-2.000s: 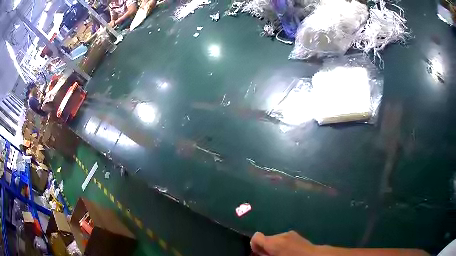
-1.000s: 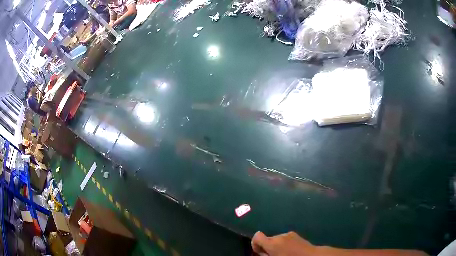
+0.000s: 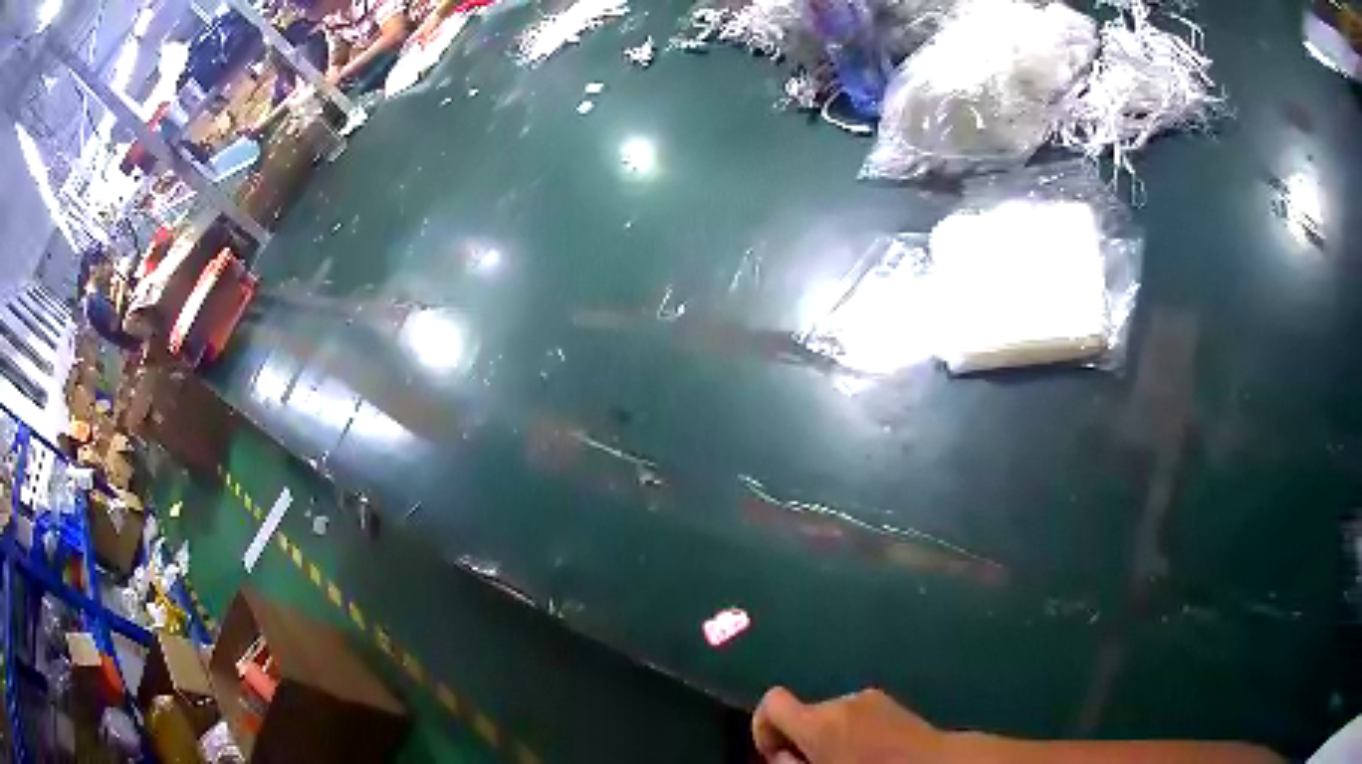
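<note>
My right hand (image 3: pixel 837 728) is low in the head view, at the table's near edge. Its forearm comes in from the right. The fingers look curled, but their undersides are hidden and the hand is partly cut off, so I cannot tell if it holds anything. My left hand is not in view. A whitish stack of poly bags (image 3: pixel 1023 284) lies in an open clear outer bag right of centre on the green table (image 3: pixel 598 373). A small white-and-red label (image 3: pixel 726 625) lies near the edge, up and left of my hand.
A bulging clear bag of white parts (image 3: pixel 978 90), tangled white cords (image 3: pixel 1143 90) and a blue-purple wrapped item (image 3: pixel 854 60) are at the far side. Another person's arm (image 3: pixel 366 57) shows at far left. An open carton (image 3: pixel 306 687) stands on the floor at lower left.
The other person's arm at the far left has shifted. My right hand has barely moved, and the things on the table have not moved.
</note>
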